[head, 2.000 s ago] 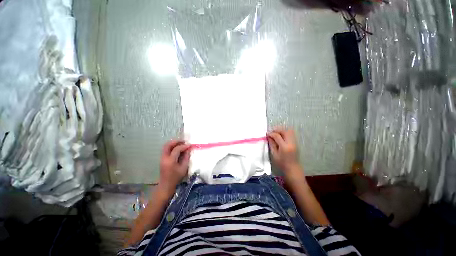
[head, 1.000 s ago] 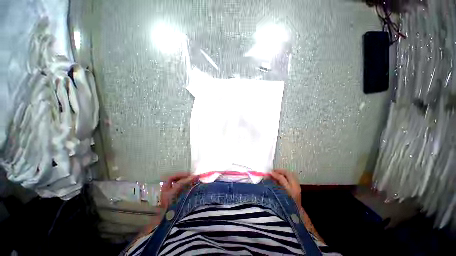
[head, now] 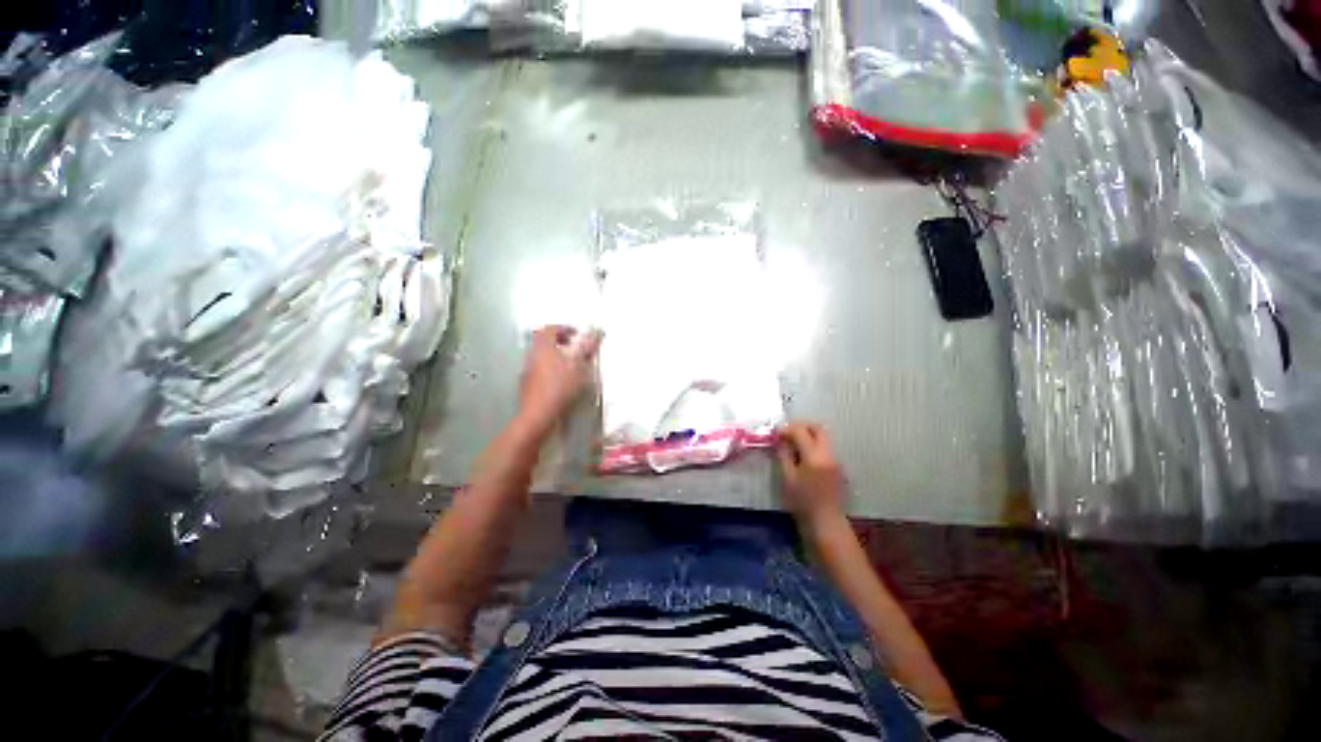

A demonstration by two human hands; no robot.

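Observation:
A folded white T-shirt (head: 681,319) lies on the table inside a clear poly bag (head: 678,221), whose empty end shows beyond the shirt. The neckline with a small dark label faces me. A red-pink strip (head: 632,457) crosses the bag's near end. My left hand (head: 562,374) is at the bag's left edge, about halfway along; its fingertips are close together there, and I cannot tell whether they pinch the plastic. My right hand (head: 808,467) holds the near right corner of the bag, at the end of the red-pink strip.
A heap of unpacked white shirts (head: 290,276) is at left. A stack of bagged shirts (head: 1145,334) is at right. A black phone (head: 956,268) with a cord lies beside it. A red-edged bag bundle (head: 927,131) is at the far right, and plastic-wrapped white items (head: 659,21) lie at the far edge.
The view has widened over the table. The bagged shirt is now away from my body, with its neckline showing again. My left hand has moved up along the bag's left edge; my right hand stays at the near corner.

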